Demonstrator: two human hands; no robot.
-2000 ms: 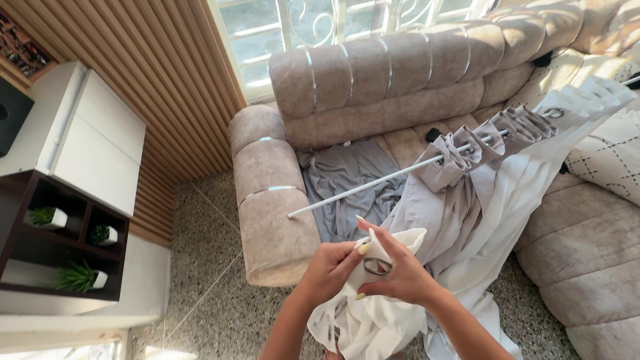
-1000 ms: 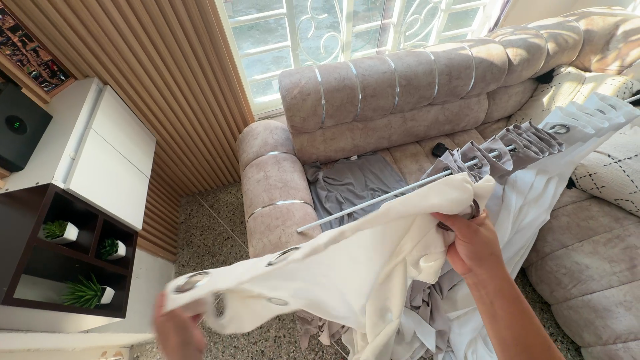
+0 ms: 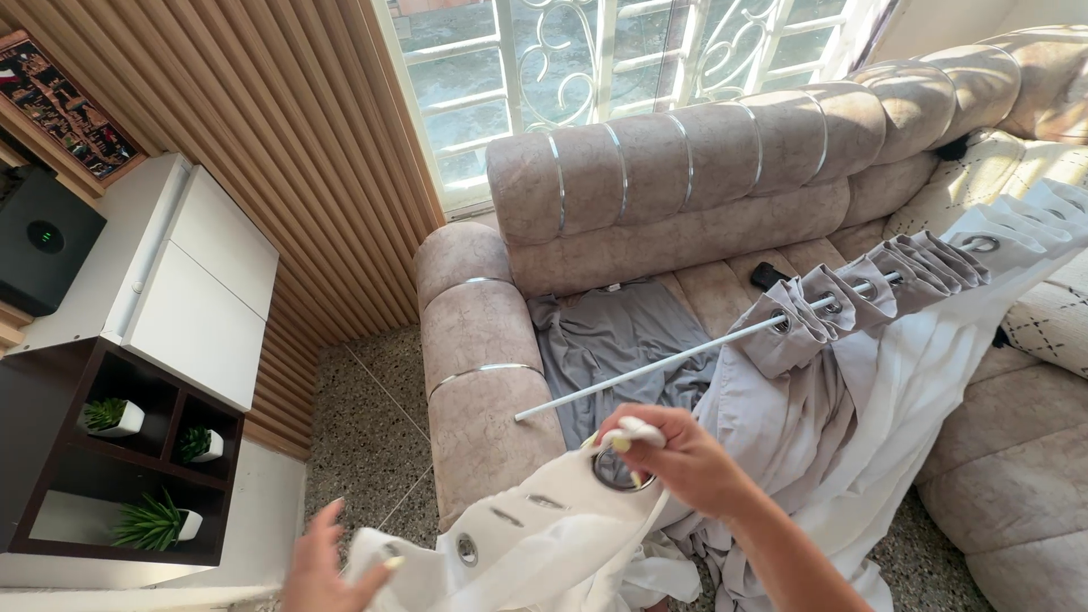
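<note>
My right hand (image 3: pixel 676 455) grips the top edge of a white eyelet curtain (image 3: pixel 544 544) beside a metal grommet (image 3: pixel 620 469). At the lower left my left hand (image 3: pixel 336 561) has its fingers apart, close to the curtain's other end; whether it touches the cloth is unclear. More grommets line the band between the hands. A white curtain rod (image 3: pixel 646 369) lies across the sofa, its bare end on the armrest. Grey curtain panels (image 3: pixel 790 327) are bunched on the rod by their grommets, with a white panel (image 3: pixel 1011 225) farther along it.
The beige sofa (image 3: pixel 680 195) stands below a barred window (image 3: pixel 561 76). A grey cloth (image 3: pixel 620 340) and a black object (image 3: pixel 767 275) lie on the seat. At left are a cabinet (image 3: pixel 208 280) with small potted plants (image 3: pixel 149 523) and a black device (image 3: pixel 47 246).
The white curtain, bunched between both hands two seconds ago, was stretched out sideways a second ago and now hangs lower between them. The left hand's fingers have spread.
</note>
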